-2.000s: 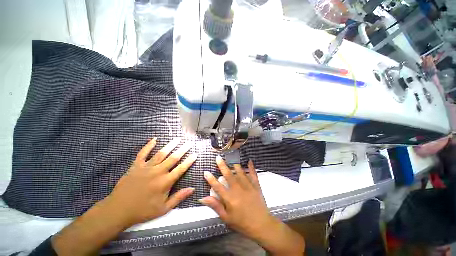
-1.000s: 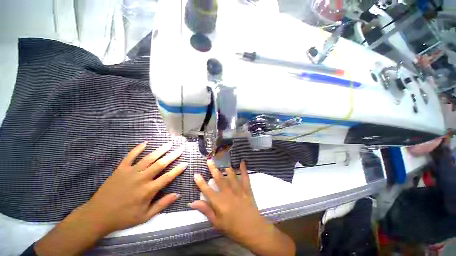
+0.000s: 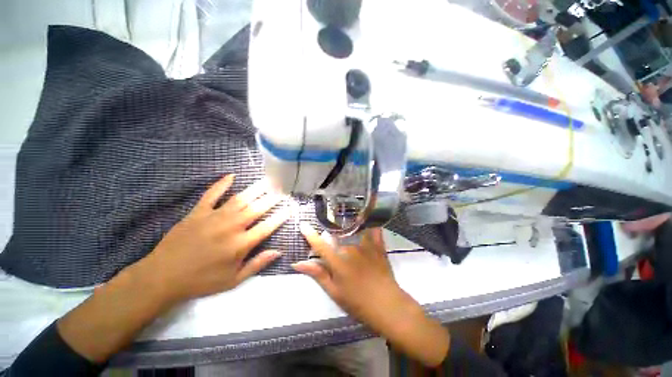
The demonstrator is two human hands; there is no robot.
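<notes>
A dark checked fabric panel (image 3: 125, 154) lies left of and under the head of a white sewing machine (image 3: 457, 140). My left hand (image 3: 206, 247) lies flat on the panel with its fingers spread, left of the lamp-lit needle area. My right hand (image 3: 357, 269) rests at the panel's near edge under the machine head, fingers toward the needle area. Its fingertips are partly hidden by the shiny thread guard (image 3: 387, 169). The needle and presser foot cannot be made out in the glare. A dark fabric end (image 3: 442, 239) shows right of my right hand.
A blue pen (image 3: 534, 113) and a dark pen (image 3: 479, 85) lie on the machine head. A grey measuring band (image 3: 243, 346) runs along the front table edge. White cloth (image 3: 144, 29) lies behind the panel. Part of a person shows at the far right.
The panel's near edge has moved away from the front table edge. My right hand has moved further in under the head. The fabric end on the right has shifted and bunched. The view has shifted.
</notes>
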